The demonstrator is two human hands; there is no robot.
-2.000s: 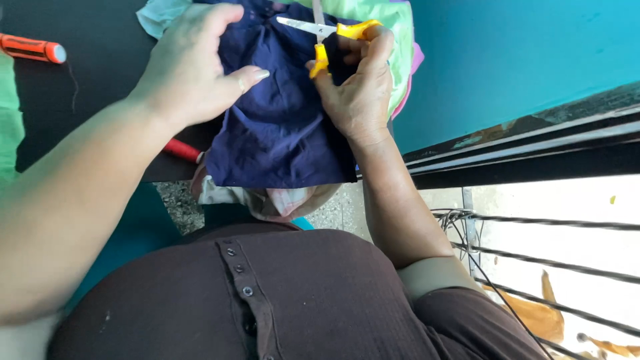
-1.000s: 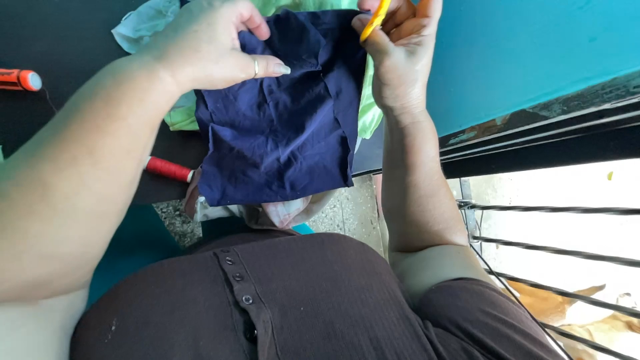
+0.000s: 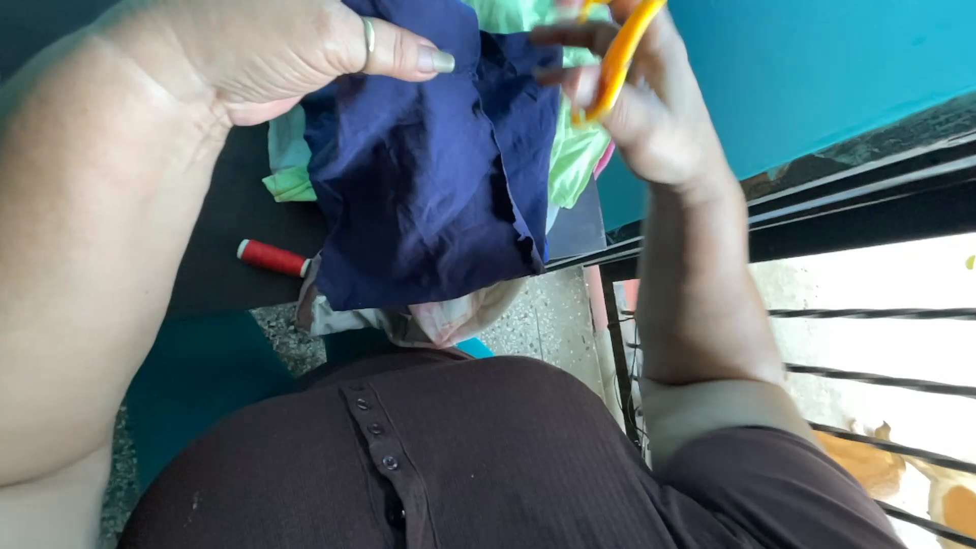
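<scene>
A piece of navy blue fabric (image 3: 412, 183) hangs over the table's near edge, its right part folded over with a raw, uneven edge. My left hand (image 3: 305, 53) grips the fabric near its top, the ringed thumb lying on it; the other fingers are hidden behind the cloth or out of frame. My right hand (image 3: 648, 107), partly blurred, is at the fabric's upper right with yellow-handled scissors (image 3: 621, 61) on its fingers. The scissor blades cannot be seen. Light green fabric (image 3: 576, 160) lies under and beside the navy piece.
A spool of red thread (image 3: 273, 258) lies on the dark table (image 3: 236, 206) left of the fabric. Pale cloth (image 3: 457, 313) hangs below the navy piece. At the right are a teal wall (image 3: 823, 69) and dark metal bars (image 3: 877, 374), with a brown-and-white animal beyond them.
The scissors, open above the fabric two seconds ago, now show only their yellow handles. The navy fabric lay flatter earlier; its right part is now folded over. The view has shifted somewhat.
</scene>
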